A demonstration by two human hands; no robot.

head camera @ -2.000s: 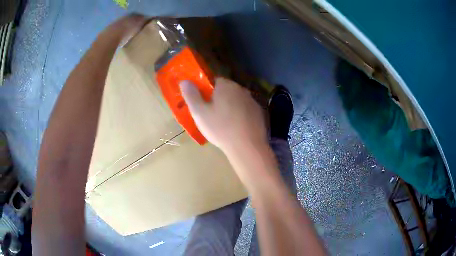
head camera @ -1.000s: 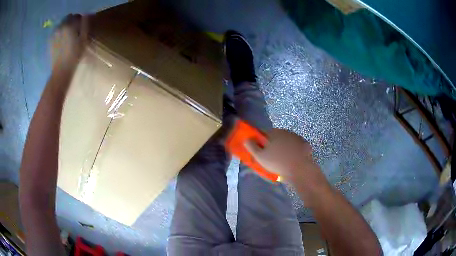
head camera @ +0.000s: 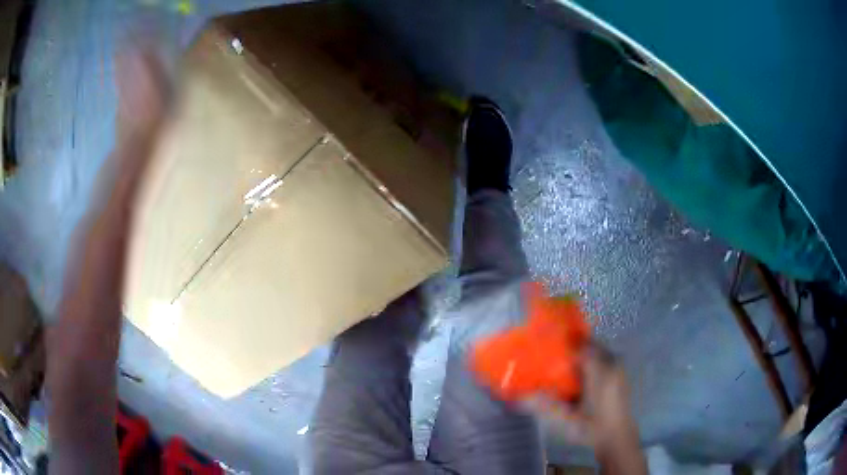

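Observation:
A closed brown shipping carton (head camera: 269,241) stands on the floor before me, left of my legs. Its flaps meet at a seam with shiny clear tape across it, and tape runs along the near top edge. My left hand (head camera: 144,88), blurred, is at the carton's upper left edge; I cannot tell if it touches. My right hand (head camera: 590,399), blurred, holds the orange tape gun (head camera: 534,348) over my right leg, away from the carton.
A green-topped workbench (head camera: 743,83) with green cloth (head camera: 692,176) hanging below it is at the upper right. A brown metal frame (head camera: 766,329) stands at the right. Red objects (head camera: 167,455) lie at the lower left. My shoe (head camera: 488,144) is beside the carton.
The tape gun has moved off the carton, to the right and down towards my leg. My left hand has come away from its grip over the far corner and is blurred.

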